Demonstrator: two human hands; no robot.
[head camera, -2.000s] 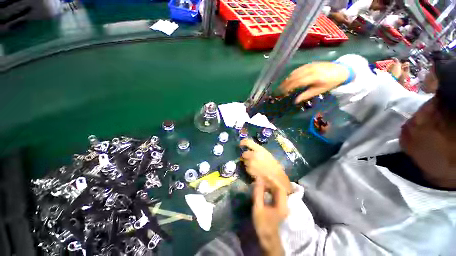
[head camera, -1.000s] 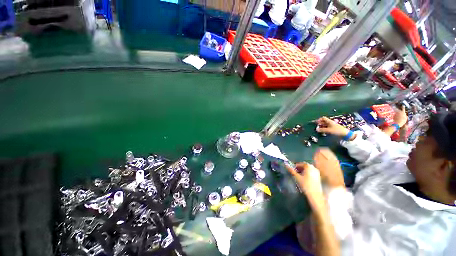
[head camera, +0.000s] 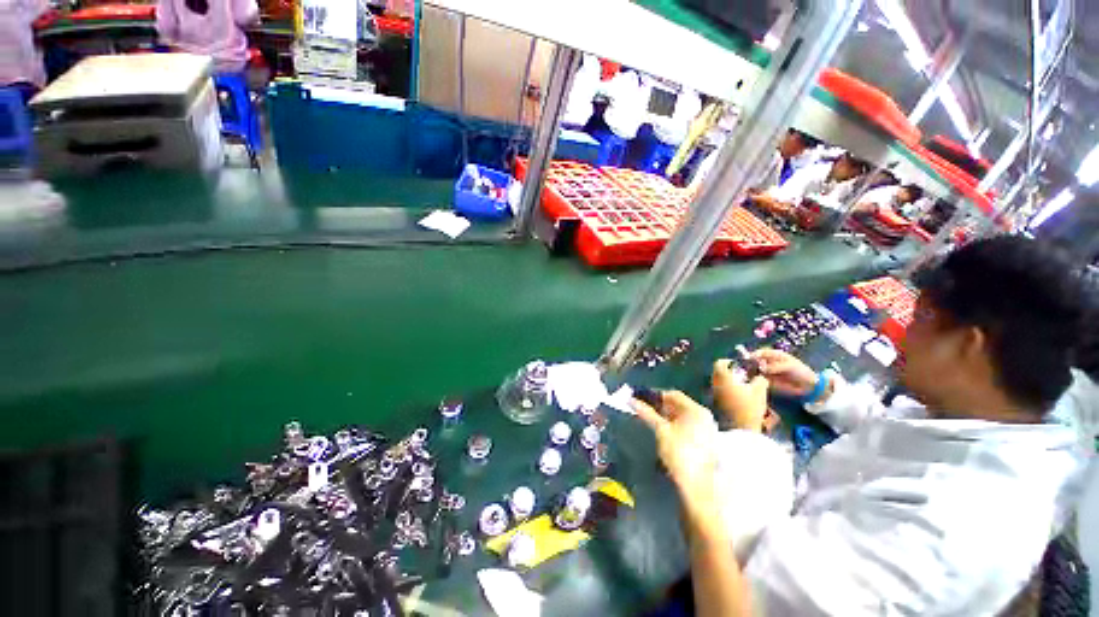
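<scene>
My right hand (head camera: 681, 434) reaches in from the bottom edge, right of centre, with bare forearm. Its fingertips are closed on a small dark piece (head camera: 648, 397). My left hand is not in view. A heap of black pieces with silver fittings (head camera: 319, 518) lies at lower left. Right of it stand several small round metal-topped parts (head camera: 550, 460), some around a yellow sheet (head camera: 557, 539). A clear squat bottle (head camera: 527, 392) stands behind them, beside white paper (head camera: 576, 387).
A co-worker in white (head camera: 916, 518) sits at right, hands together at a small piece. A slanting metal post (head camera: 705, 229) rises from the green bench (head camera: 301, 313). Red trays (head camera: 621, 211) and a blue bin (head camera: 485, 193) lie behind. A dark tray (head camera: 66, 530) is at lower left.
The view has tilted up, showing more background. My right hand has moved away from the round parts, up beside the white paper. The co-worker's hands have come together.
</scene>
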